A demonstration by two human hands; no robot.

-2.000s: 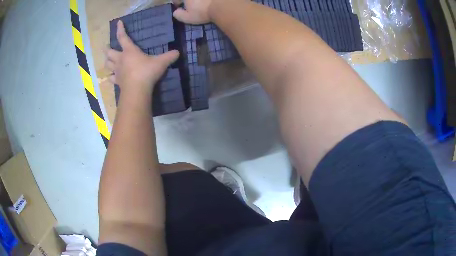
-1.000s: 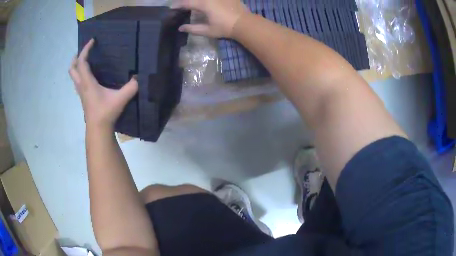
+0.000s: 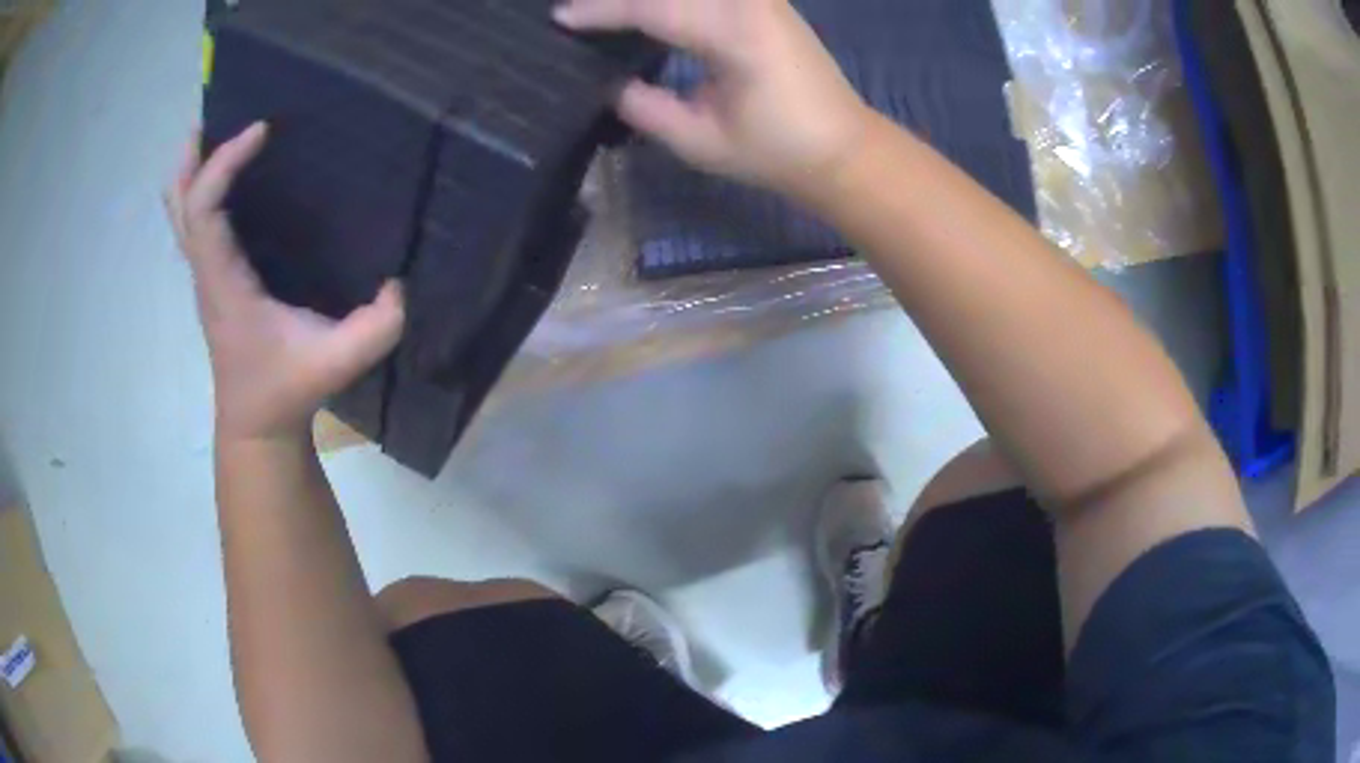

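Observation:
A thick block of black slotted foam inserts [image 3: 336, 194] is held up at the upper left, tilted, with a dark seam down its face. My left hand [image 3: 284, 321] is spread on its left side, fingers on the outer edge and thumb on the face. My right hand [image 3: 731, 90] grips its upper right corner; some fingertips are hidden behind the block. More dark foam inserts [image 3: 910, 90] lie in a row on film-covered cardboard, partly behind my right hand and forearm.
Crinkled clear stretch film [image 3: 1096, 127] lies right of the inserts. A blue frame [image 3: 1235, 298] and leaning flattened cartons [image 3: 1320, 254] stand at the right edge. A brown carton [image 3: 52, 656] with a white label is at the lower left. My shoes are on the grey floor.
The block seen lying among the inserts is now lifted and tilted between both hands, nearer the camera. The cardboard and film where it lay are partly exposed.

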